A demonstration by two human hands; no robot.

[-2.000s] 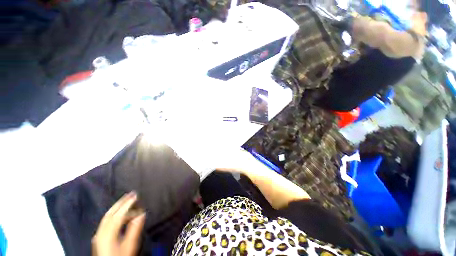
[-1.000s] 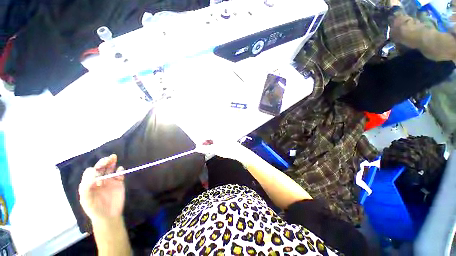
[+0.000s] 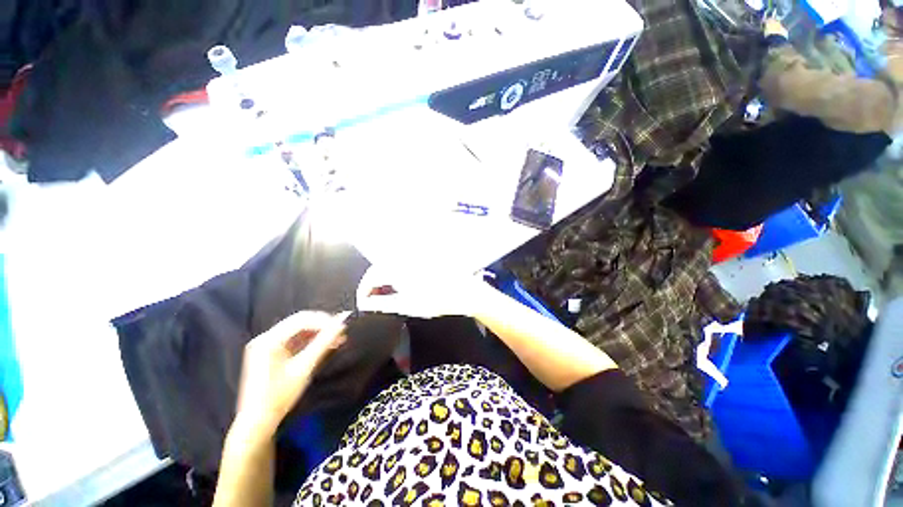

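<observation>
A dark garment piece (image 3: 203, 337) lies on the white sewing table and my lap side, its upper end under the bright needle area (image 3: 315, 188) of the white sewing machine (image 3: 376, 74). My left hand (image 3: 282, 361) is over the cloth, thumb and fingers brought together. My right hand (image 3: 421, 290) is close to its right, fingers curled, washed out by the lamp. The fingertips nearly meet. The white strip is not clearly visible, so what the fingers hold cannot be told.
A smartphone (image 3: 538, 188) and small dark snips (image 3: 470, 209) lie on the table. Brown checked garments (image 3: 614, 267) are heaped at right, beside a blue bin (image 3: 752, 396). Another person's arm (image 3: 827, 89) is at upper right. Dark cloth (image 3: 89, 99) lies behind the machine.
One second ago a thin white strip was stretched between my hands. My left hand has moved right towards my right hand, which has shifted slightly left. The stretched strip no longer shows.
</observation>
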